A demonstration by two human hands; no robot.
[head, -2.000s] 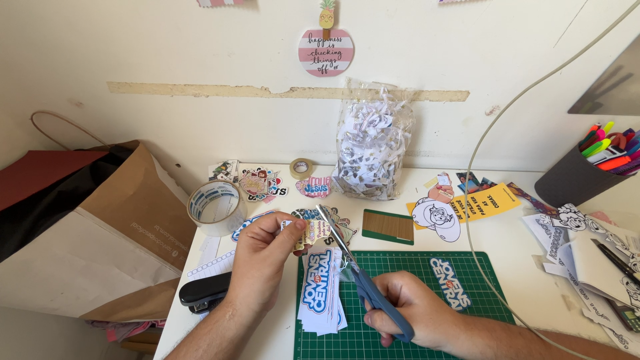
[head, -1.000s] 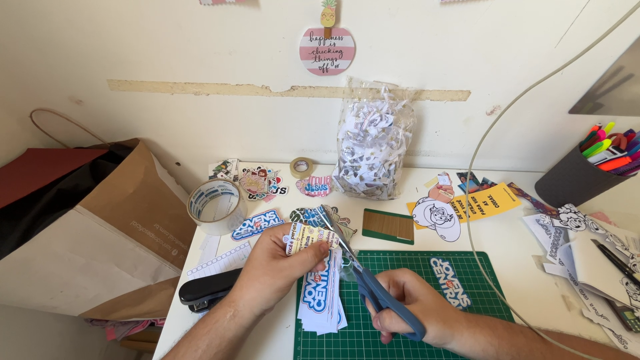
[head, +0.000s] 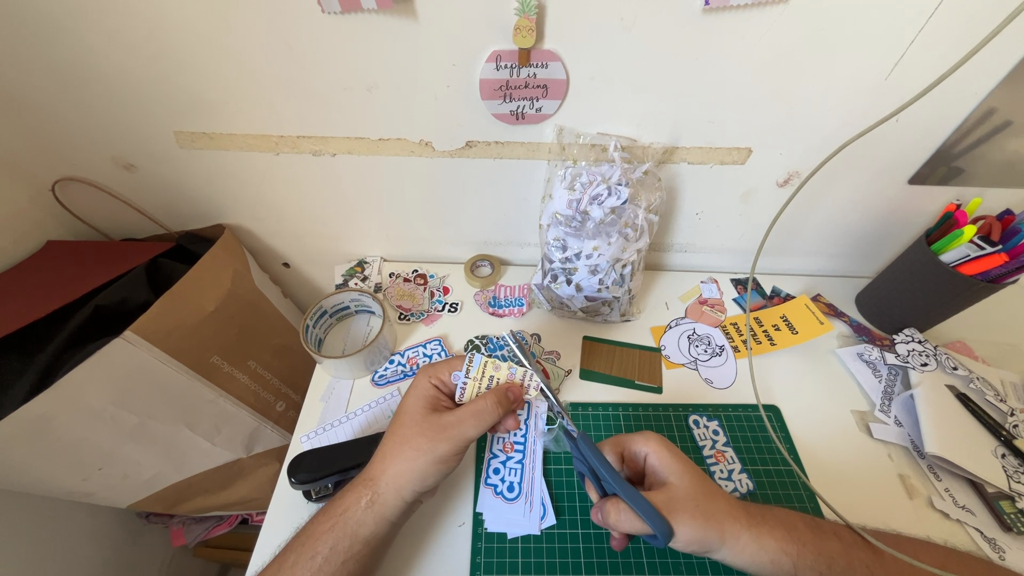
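Note:
Between the thumb and fingers of my left hand [head: 452, 420] is a small printed paper sticker [head: 490, 378] with lettering. My right hand [head: 652, 488] grips the blue handles of a pair of scissors [head: 596, 468], whose blades point up and left and lie against the sticker's right edge. Whether the blades are parted is hard to tell. Below them, a stack of printed sticker strips [head: 512, 488] lies on a green cutting mat [head: 632, 544]. Another blue-lettered sticker [head: 720, 456] rests on the mat's right part. A black stapler [head: 332, 466] lies beside my left wrist.
A clear packing-tape roll [head: 348, 334], a small masking-tape roll [head: 482, 271] and a plastic bag of paper scraps [head: 600, 240] stand behind. Rightward are a pen cup [head: 912, 280], loose paper cutouts [head: 928, 416] and a hanging cable [head: 760, 264]. A paper bag [head: 208, 352] stands left.
My left hand has shifted and turned the sticker against the scissor blades. My right hand has stayed in nearly the same place, holding the scissors throughout.

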